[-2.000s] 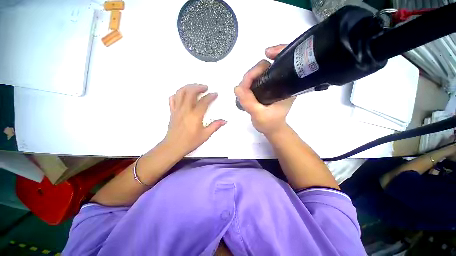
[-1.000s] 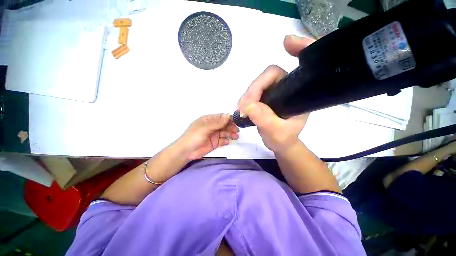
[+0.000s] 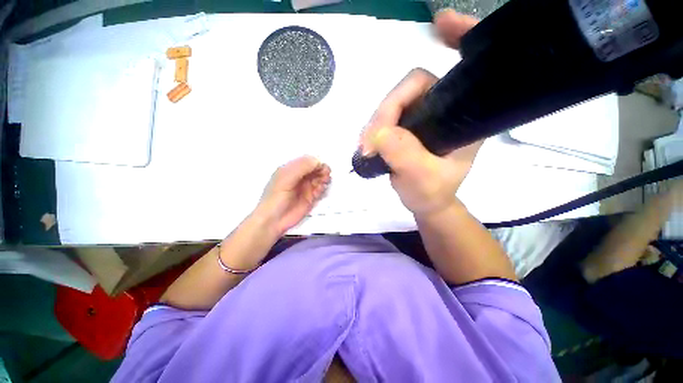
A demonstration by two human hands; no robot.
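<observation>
My right hand (image 3: 419,149) is wrapped around the nose end of a large black electric screwdriver (image 3: 517,82), which comes in from the upper right. Its dark tip points down and left over the white bench top. My left hand (image 3: 298,191) is just left of the tip, apart from it, with the fingers curled in; whether they hold a screw cannot be seen. A round black-rimmed dish (image 3: 296,67) full of small grey screws lies beyond my hands. Any panel under the tip blends into the white surface.
White stacked panels lie at the left (image 3: 86,112) and at the right (image 3: 569,138). Several orange pieces (image 3: 181,71) are beside the left stack. A black cord (image 3: 577,202) crosses the right side. Another person's arm (image 3: 629,236) is at the far right. A red stool (image 3: 97,318) is below left.
My left hand has gone from open fingers to the screwdriver tip, then back left, curled. The screwdriver has swung nearer the camera, still in my right hand. The view has shifted slightly.
</observation>
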